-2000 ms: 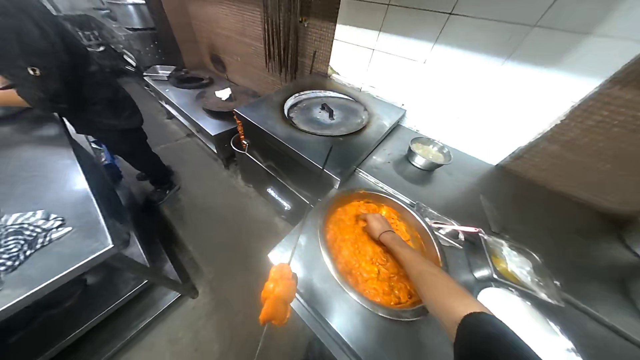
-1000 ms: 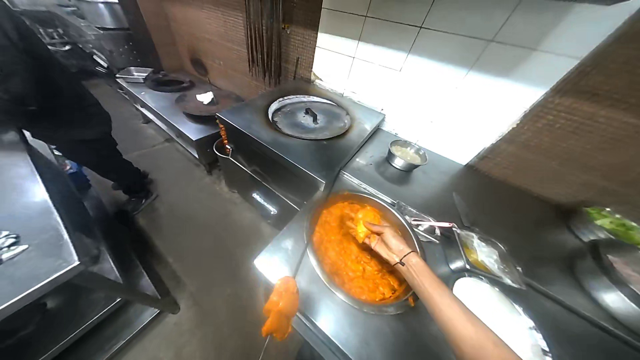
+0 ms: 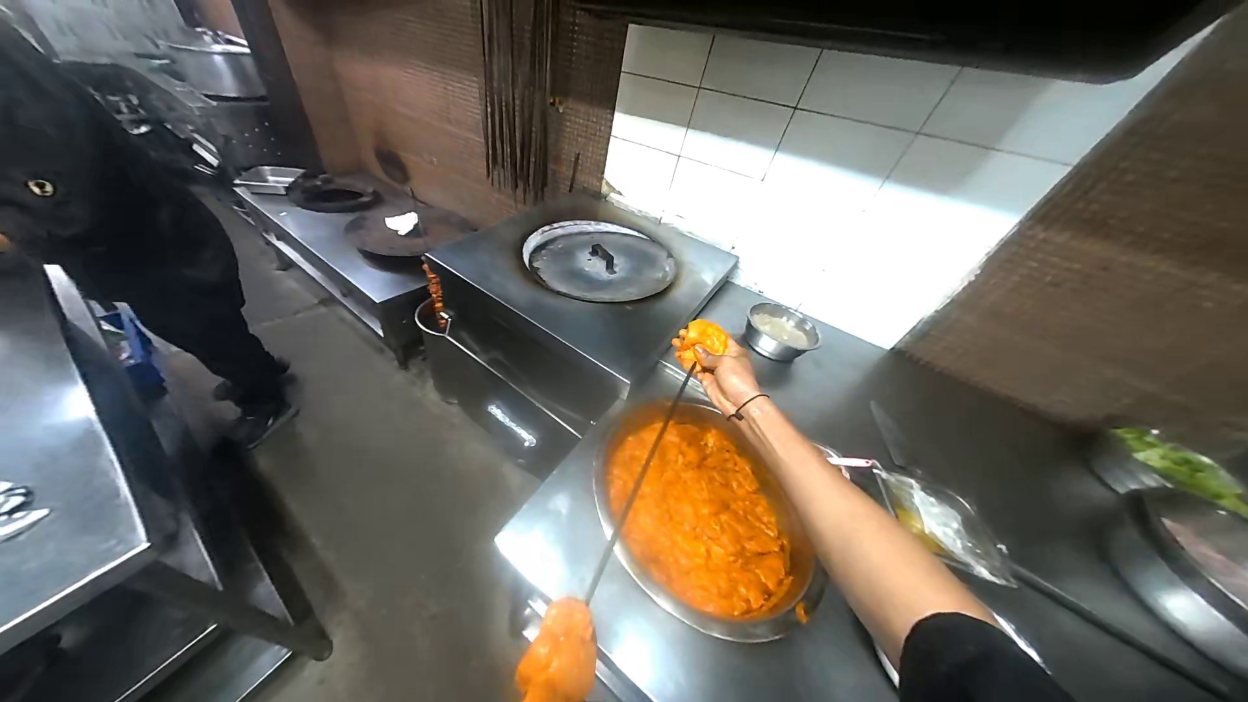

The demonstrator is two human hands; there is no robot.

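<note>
My right hand (image 3: 717,363) grips an orange marinated piece of meat (image 3: 704,338) at the upper tip of a long metal skewer (image 3: 643,468). The skewer slants down across a steel bowl (image 3: 682,621) of orange marinated meat pieces (image 3: 707,512). Lower down, more orange meat (image 3: 558,655) is threaded on it, at the bottom edge of the view. My left hand cannot be seen.
Behind the bowl stands a steel tandoor oven (image 3: 585,327) with a round lid (image 3: 603,263). A small steel bowl (image 3: 781,331) stands near the tiled wall, a knife (image 3: 886,429) and plastic-covered container (image 3: 936,522) to the right. Another person (image 3: 127,205) stands at left by a steel table (image 3: 58,468).
My right hand has moved from over the bowl of meat up to the skewer's tip, with an orange piece in it. Two seconds ago it was in the bowl's contents.
</note>
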